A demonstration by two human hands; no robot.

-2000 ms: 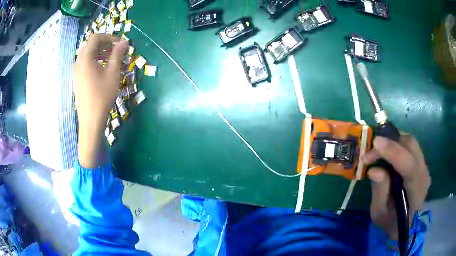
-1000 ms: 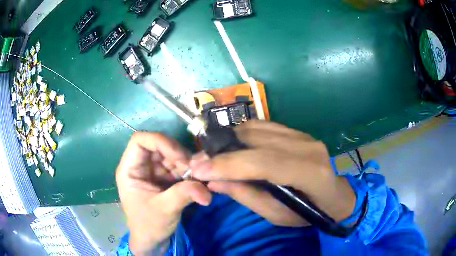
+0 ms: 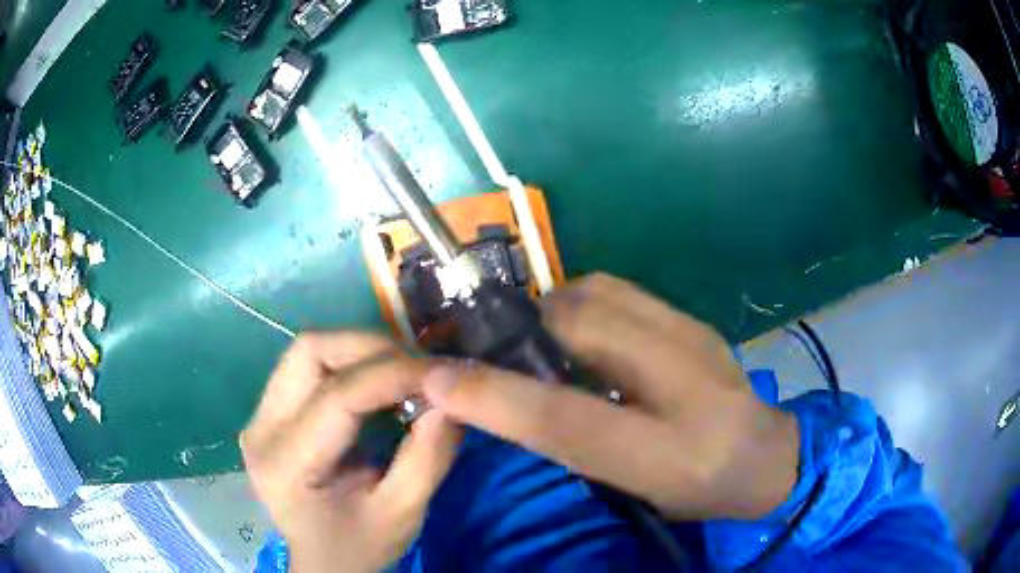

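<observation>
My right hand point(image 3: 649, 403) holds a soldering iron point(image 3: 408, 196) by its black handle, its silver barrel pointing up and left above the fixture. My left hand point(image 3: 347, 437) pinches a tiny silvery component point(image 3: 412, 409), its fingertips meeting my right fingers in front of the fixture. The orange fixture point(image 3: 470, 209) holds a black device housing point(image 3: 489, 260), partly hidden by the iron. White tape strips point(image 3: 537, 241) cross the fixture. A thin solder wire point(image 3: 185, 261) runs from the left edge to my left hand.
A pile of small white and yellow components point(image 3: 50, 291) lies at the left edge. Several black housings point(image 3: 237, 162) lie beyond the fixture at the upper left. A round black fan-like object point(image 3: 962, 106) with a green-white label stands at the right edge. The green mat point(image 3: 693, 179) lies underneath.
My left hand has moved from the component pile to meet my right hand. The iron has swung across the fixture from its right side. The view has shifted rightward.
</observation>
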